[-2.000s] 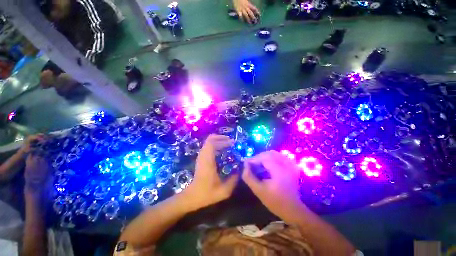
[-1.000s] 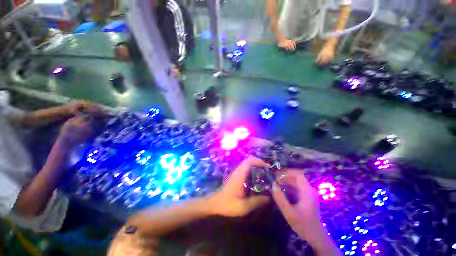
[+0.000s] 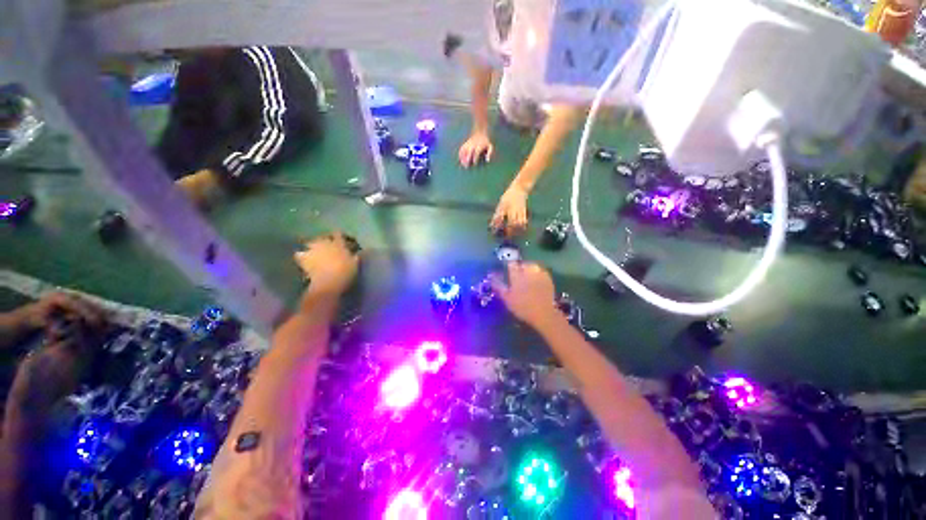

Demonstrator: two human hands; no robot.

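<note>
My left hand point(image 3: 330, 264) is stretched out over the green belt point(image 3: 406, 229), with a dark housing point(image 3: 351, 244) partly showing at its fingers; whether it grips it is unclear. My right hand point(image 3: 530, 293) is over the belt to the right, fingertips by a round disc point(image 3: 508, 253) and a small part-assembled unit point(image 3: 484, 294); its grip is blurred. A blue-lit unit point(image 3: 446, 290) lies between my hands. Below my forearms, LED rings are heaped on the side bench, with pink point(image 3: 432, 356) and green point(image 3: 536, 480) ones lit.
A white power socket box point(image 3: 716, 86) and looping white cable point(image 3: 701, 308) hang at the upper right. A grey post point(image 3: 168, 188) slants at left. Another person's hand point(image 3: 511, 208) reaches onto the belt near my right hand. Dark units point(image 3: 802, 203) are heaped at far right.
My hands have parted from the unit they held together over the bench and moved forward onto the belt. The view has shifted, bringing the socket box and cable in.
</note>
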